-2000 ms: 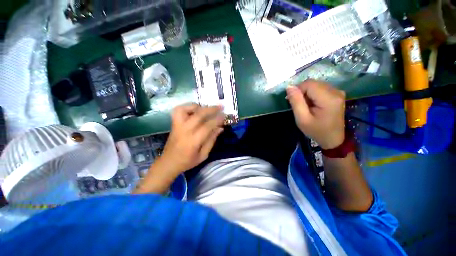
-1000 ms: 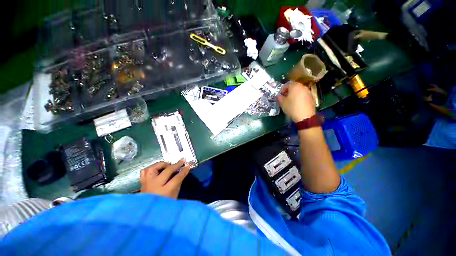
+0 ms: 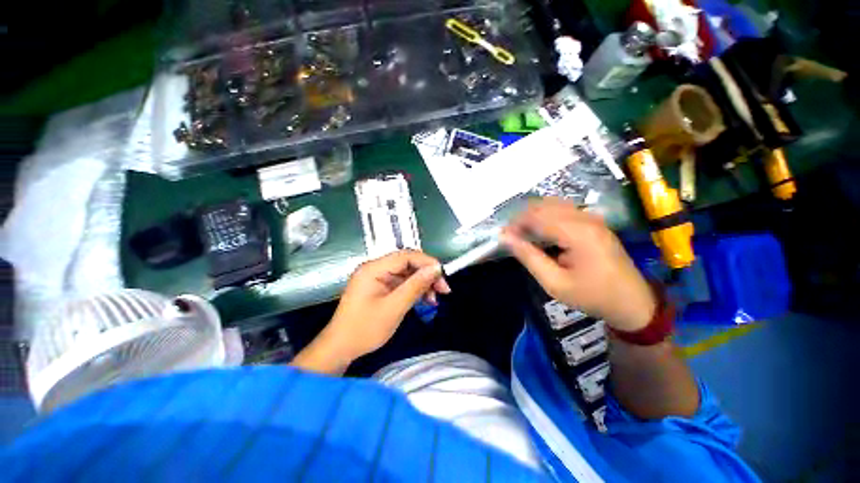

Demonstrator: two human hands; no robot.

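Note:
A thin white strip (image 3: 474, 255) is stretched between my two hands above the bench's front edge. My left hand (image 3: 387, 297) pinches its left end between thumb and fingers. My right hand (image 3: 577, 259) pinches its right end. The silver-white phone frame (image 3: 388, 213) lies upright on the green mat behind my left hand, and its lower end is close to or partly hidden by the fingers. Whether my left hand touches the frame cannot be told.
Black batteries (image 3: 229, 241) and a round clear dish (image 3: 306, 227) lie left. The parts box (image 3: 368, 75) spans the back. White paper (image 3: 509, 174), an orange screwdriver (image 3: 661, 203) and a tape roll (image 3: 693, 118) lie right. A fan (image 3: 123, 344) stands lower left. A phone tray (image 3: 577, 349) is beside my leg.
My right hand has come back from near the tape roll towards my left hand. My left hand has left the frame's lower end. Both now hold a white strip. The camera view has shifted.

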